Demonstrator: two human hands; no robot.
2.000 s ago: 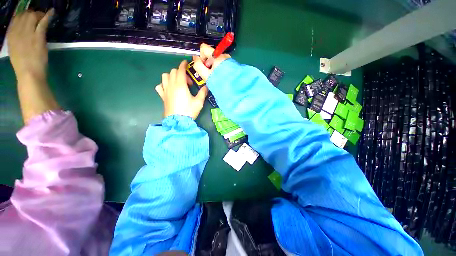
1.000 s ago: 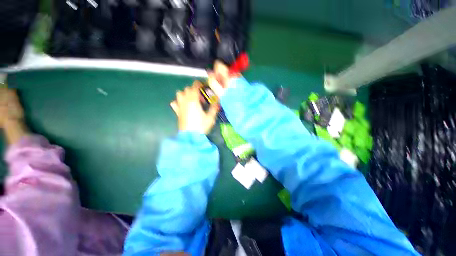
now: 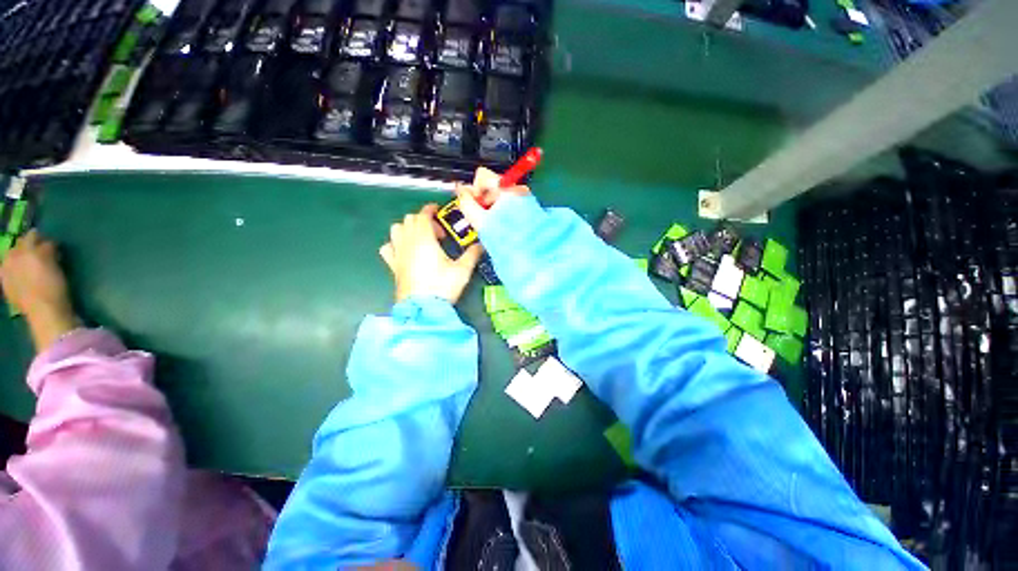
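Observation:
My left hand point(image 3: 421, 259) is closed around the lower left side of a keypad phone point(image 3: 458, 224) with a yellow frame round its screen. A small white patch shows on the screen; the keypad is mostly hidden by my fingers. My right hand point(image 3: 488, 195) is at the phone's upper right edge and holds a red pen point(image 3: 521, 167), its red end pointing up and right. Whether the right fingers also grip the phone I cannot tell. Green and white batteries point(image 3: 514, 321) lie just below my right forearm, partly hidden by it.
A black phone tray point(image 3: 368, 84) with phones in its pockets lies along the far side. A larger battery pile point(image 3: 737, 292) lies right of my right sleeve. A pale metal post point(image 3: 848, 128) and stacked black trays point(image 3: 915, 335) stand at right. A neighbour's hand point(image 3: 36, 279) is at left.
The view has shifted, so more of the far tray shows. The phone stays between my hands, its screen frame now more visible. The neighbour's hand has moved from the tray down to the left edge.

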